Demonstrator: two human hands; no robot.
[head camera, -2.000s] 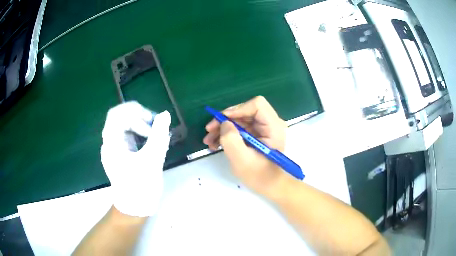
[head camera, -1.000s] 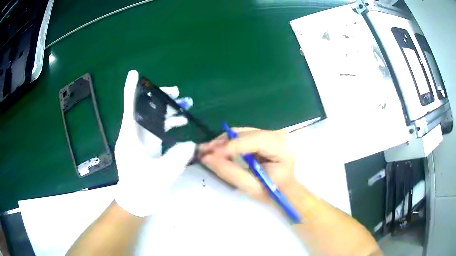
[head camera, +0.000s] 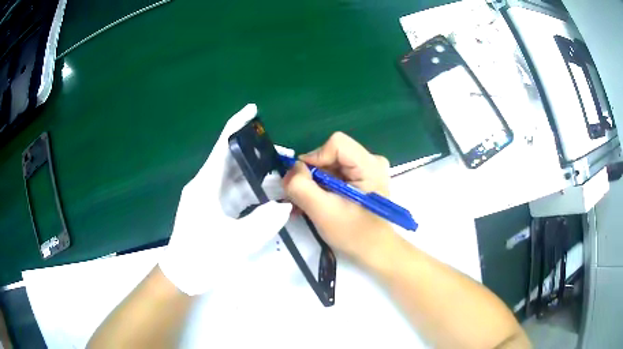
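Note:
My left hand (head camera: 222, 211), in a white glove, holds a black phone middle frame (head camera: 295, 253) tilted above the white paper. The frame's solid camera end is at the top with an orange spot, and its window end points down toward me. My bare right hand (head camera: 341, 187) holds a blue pen (head camera: 365, 198). The pen's tip end is at the frame's right edge near the camera end; whether it touches cannot be told. The left fingers behind the frame are partly hidden.
A greyer frame (head camera: 65, 235) lies on the green mat (head camera: 328, 75) at left. Another black frame (head camera: 425, 67) lies partly on the printed sheet (head camera: 529, 170) at right. The machine fixture (head camera: 540, 68) holds a frame. A black tray (head camera: 24, 61) is upper left; dark upright frames (head camera: 550, 262) are lower right.
The greyer frame has shifted left on the mat. A black frame now lies on the printed sheet. My left hand has taken up a black frame, and the pen has come to its edge.

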